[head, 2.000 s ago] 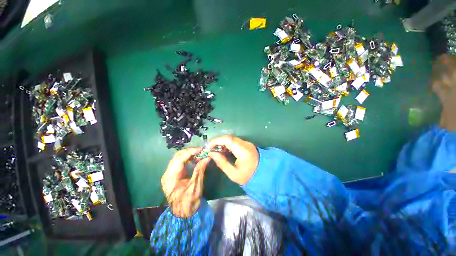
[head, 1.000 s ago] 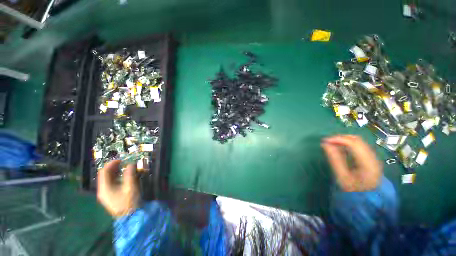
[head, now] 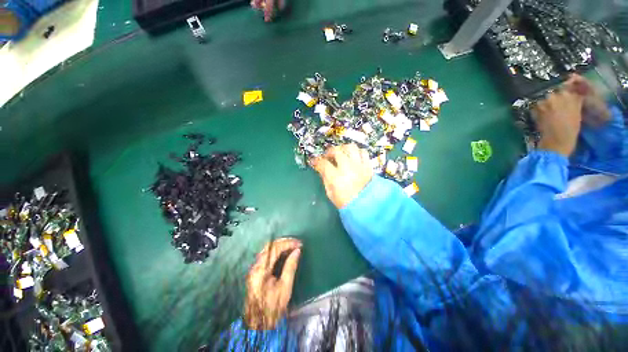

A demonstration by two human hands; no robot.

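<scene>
A heap of small circuit board assemblies [head: 392,117] with white and yellow pieces lies at the centre right on the green bench. My right hand [head: 342,172] is at the lower left edge of this heap, its fingertips touching it; whether it grips a board is hidden. My left hand [head: 273,280] is low over the bench, thumb and fingers apart, with nothing seen in it. A heap of small black parts [head: 197,199] lies left of my hands.
A black tray [head: 89,240] with board assemblies is at left. A yellow piece [head: 253,97], a green piece [head: 481,150] and a metal post [head: 475,29] stand out. Another worker's hands [head: 561,113] are at right. Other hands and a black tray [head: 165,14] are at the top.
The view has swung right. My left hand has moved away from the tray to the front of the bench. My right hand has reached the board heap.
</scene>
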